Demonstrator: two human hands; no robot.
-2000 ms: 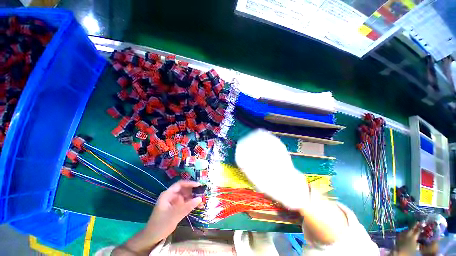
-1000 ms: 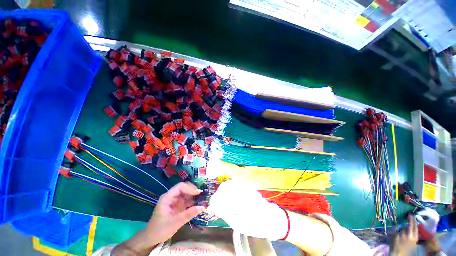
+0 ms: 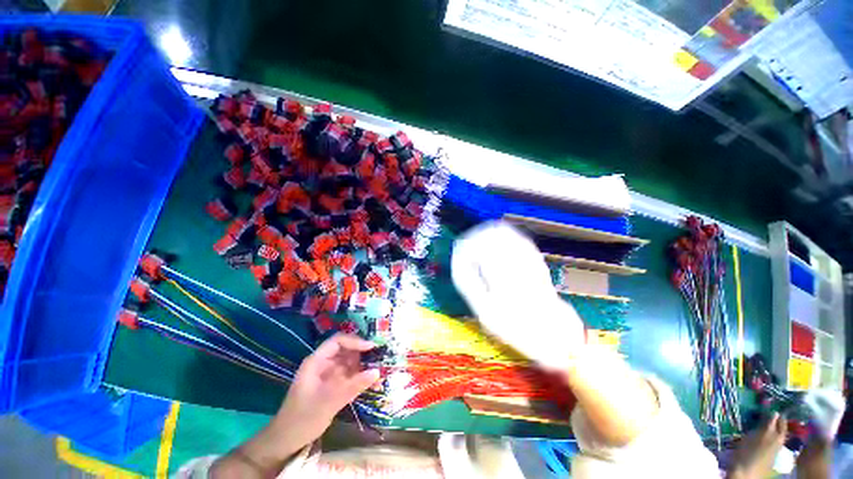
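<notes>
My left hand [image 3: 329, 382], bare, is near the bench's front edge and holds a small dark connector housing [image 3: 376, 356] between thumb and fingers. Some thin wires hang below it. My right hand [image 3: 510, 290], in a white glove, is blurred above the green and black wires; its fingertips and anything in them cannot be made out. Red wires [image 3: 468, 379] and yellow wires [image 3: 449, 329] lie nearest, with blue wires [image 3: 533, 208] and white wires [image 3: 599, 190] farther away. Silvery terminals [image 3: 426, 224] line their left ends. Loose red-black housings [image 3: 323, 196] are piled left of them.
A large blue bin [image 3: 112, 206] of housings stands left, a small blue bin [image 3: 103, 423] below it. Part-wired harnesses [image 3: 201, 323] lie beside it. A harness bundle [image 3: 706, 318] and compartment tray [image 3: 806, 309] are right. Another person's hands [image 3: 762, 444] show lower right.
My right hand has moved from beside my left hand out to the right and away, over the wires. My left hand stays in nearly the same place.
</notes>
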